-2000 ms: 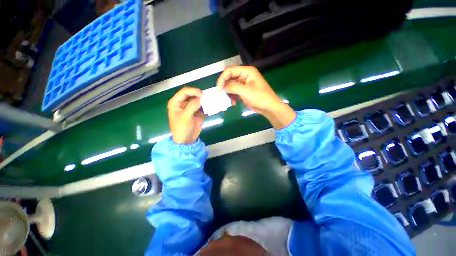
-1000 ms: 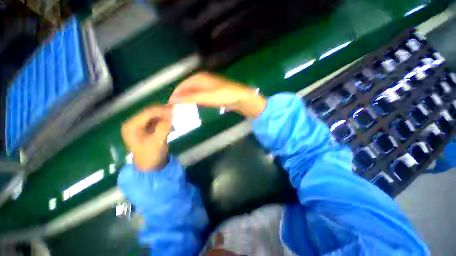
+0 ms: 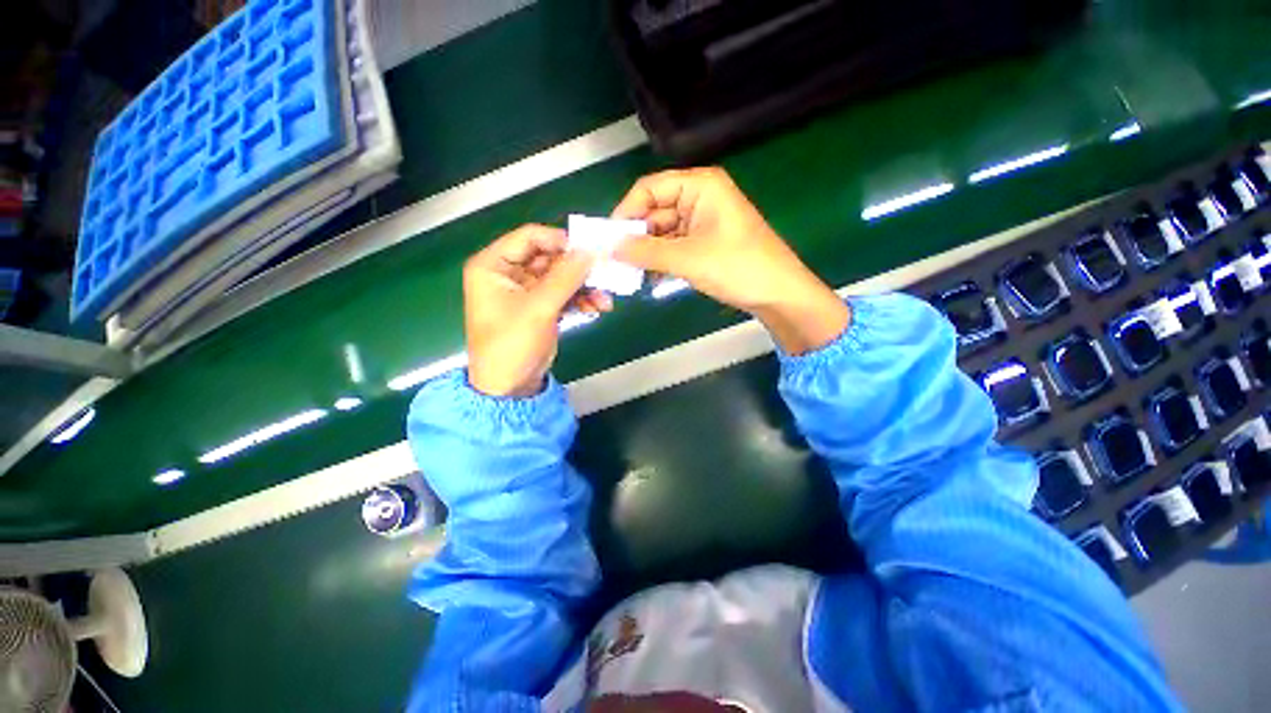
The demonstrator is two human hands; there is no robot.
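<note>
A small white wiping cloth [image 3: 605,254] is held up between both hands over the green conveyor belt. My left hand [image 3: 523,300] pinches its left side between thumb and fingers. My right hand [image 3: 718,251] pinches its right side with the thumb in front. The cloth looks creased or partly folded, and the fingers cover parts of it. No watch unit shows in either hand. The black foam tray [image 3: 1038,404] at the right holds rows of dark-faced watch units [image 3: 1031,286], several with white slips beside them.
A solvent bottle [image 3: 389,510] stands on the bench at the left, near a pale rail [image 3: 279,490]. A desk fan [image 3: 119,621] is at the lower left. A blue tray [image 3: 209,146] lies on pale trays at the upper left. Dark stacked trays [image 3: 822,63] are across the belt.
The cloth was a flat square and now looks creased between the fingers of both hands. The view swung and blurred one second ago, then came back close to its earlier direction.
</note>
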